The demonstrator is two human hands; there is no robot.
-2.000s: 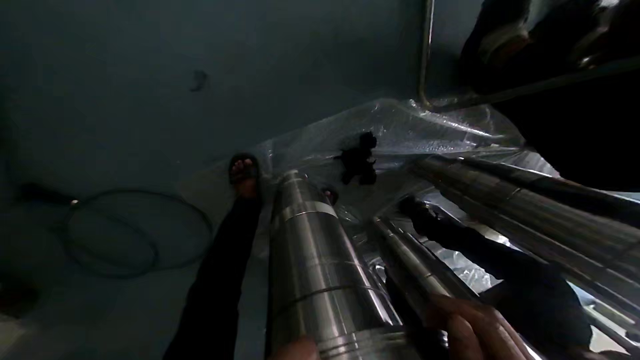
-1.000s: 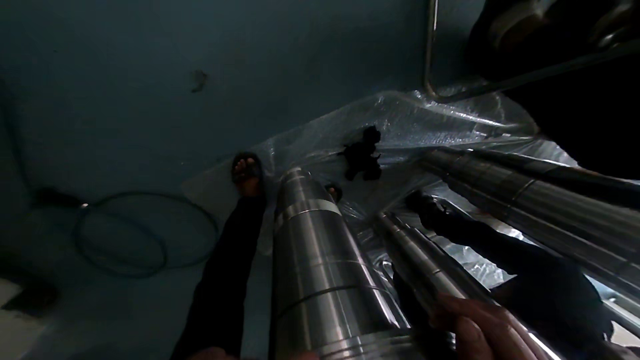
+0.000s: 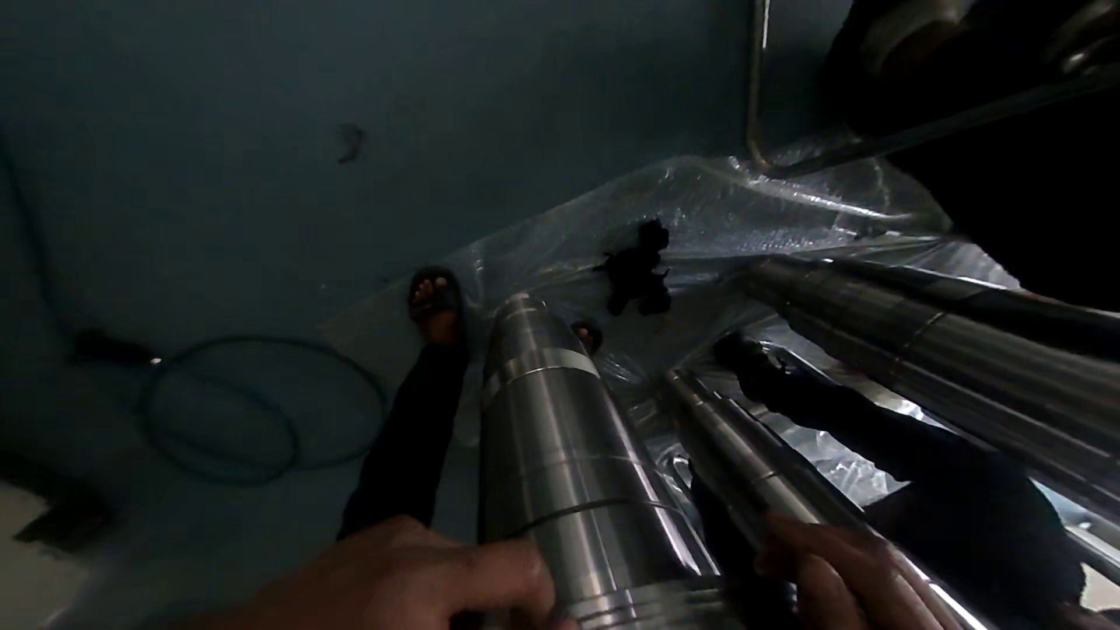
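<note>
A thick stepped metal shaft [image 3: 569, 455], shiny with ring grooves and a pale band, stands or leans at the centre, its narrow end away from me. My left hand [image 3: 437, 573] lies against its left side near the bottom edge, fingers bent and partly cut off. On a thinner metal shaft [image 3: 744, 446], to the right, is my right hand [image 3: 840, 569], its fingers curled over the near part. More long metal shafts [image 3: 927, 341] lie side by side at the right.
Clear plastic sheeting [image 3: 691, 201] lies on the floor around a black object [image 3: 640, 271]. A coiled cable or hose [image 3: 254, 341] is at left. Sandalled feet [image 3: 433, 297] stand near the shaft. A bent metal tube frame [image 3: 757, 131] and a person's dark-trousered leg [image 3: 857, 420] are at right.
My left hand has come further into view along the left side of the thick shaft; before, only its fingertips showed at the bottom edge. The right hand stays on the thinner shaft.
</note>
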